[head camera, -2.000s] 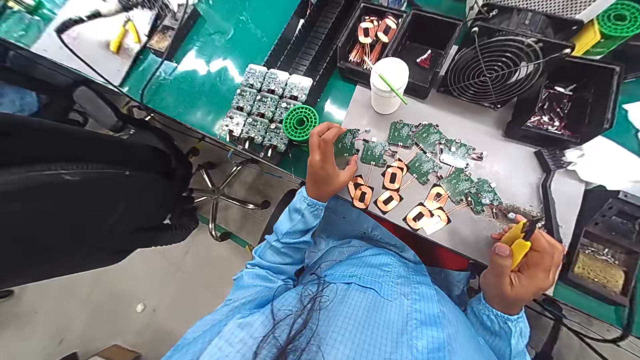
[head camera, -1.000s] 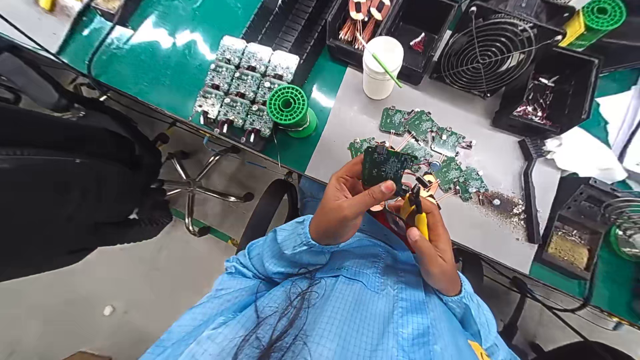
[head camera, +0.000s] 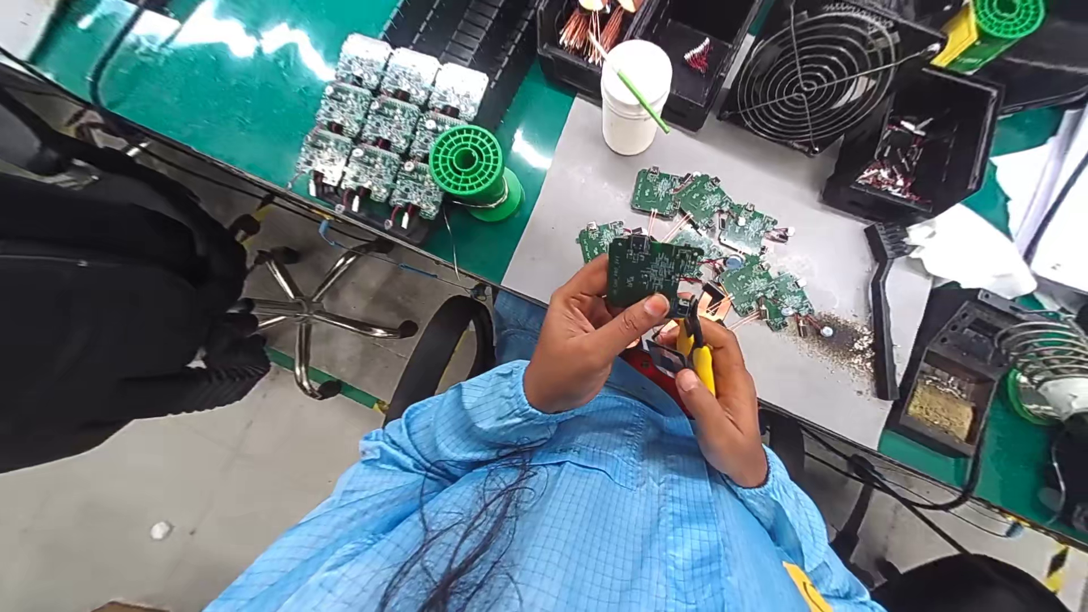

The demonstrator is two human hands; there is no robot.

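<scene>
My left hand [head camera: 586,340] holds a green printed circuit board [head camera: 650,272] raised over the table edge, its thumb on the lower corner. In my right hand [head camera: 722,399] are yellow-handled cutters [head camera: 699,353], their dark jaws up against the board's lower right corner. Whether the jaws touch it is not clear. A small dark flat piece [head camera: 667,357] shows between the two hands. Beyond them several more green circuit boards [head camera: 748,285] with wires lie in a loose group on the grey mat [head camera: 569,183]. Copper coils [head camera: 714,302] are partly hidden behind the cutters.
A white tub [head camera: 633,106], a black fan [head camera: 807,85] and black bins [head camera: 960,144] line the back. Green solder spools [head camera: 480,174] stand beside rows of boards [head camera: 370,170] at left. At right lie a black brush [head camera: 884,314], debris and a soldering iron stand [head camera: 943,391].
Two seconds ago my left hand was at the boards on the mat and my right hand was off to the right with the cutters. Both have come together, with a board lifted in my left hand.
</scene>
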